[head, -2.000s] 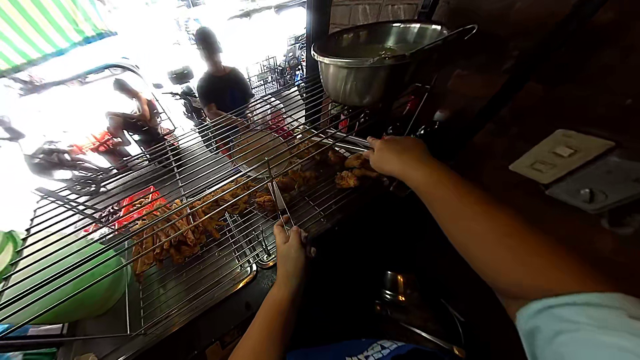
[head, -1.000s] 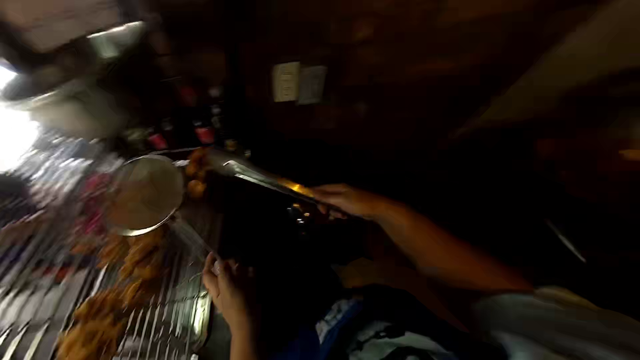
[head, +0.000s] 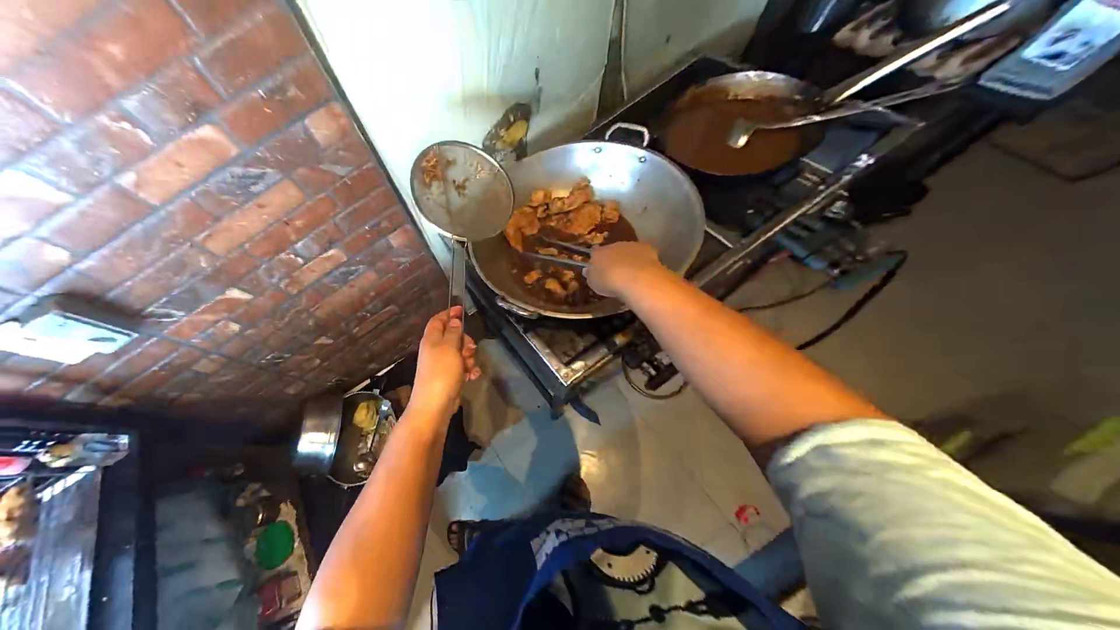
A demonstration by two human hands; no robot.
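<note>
My left hand (head: pixel 444 360) grips the handle of a round mesh strainer (head: pixel 462 191), whose bowl carries brown crumbs and overlaps the left rim of a large metal wok (head: pixel 661 188). Fried, browned food pieces (head: pixel 573 213) lie in the wok, partly in dark oil (head: pixel 617 231). My right hand (head: pixel 623 267) is closed around metal tongs (head: pixel 558 255), their arms reaching in among the pieces. Whether the tips pinch a piece cannot be told.
A second pan (head: pixel 713 131) of brown liquid, with long-handled utensils across it, sits farther right on the stove (head: pixel 567 363). A brick wall (head: pixel 254 201) rises at the left. Below it stands a metal pot (head: pixel 319 437). A hose (head: pixel 862 302) hangs beside the stove.
The view has swung from the wire rack of fried food to the stove. The tongs in my right hand are now inside the wok, and my left hand holds the strainer at its rim.
</note>
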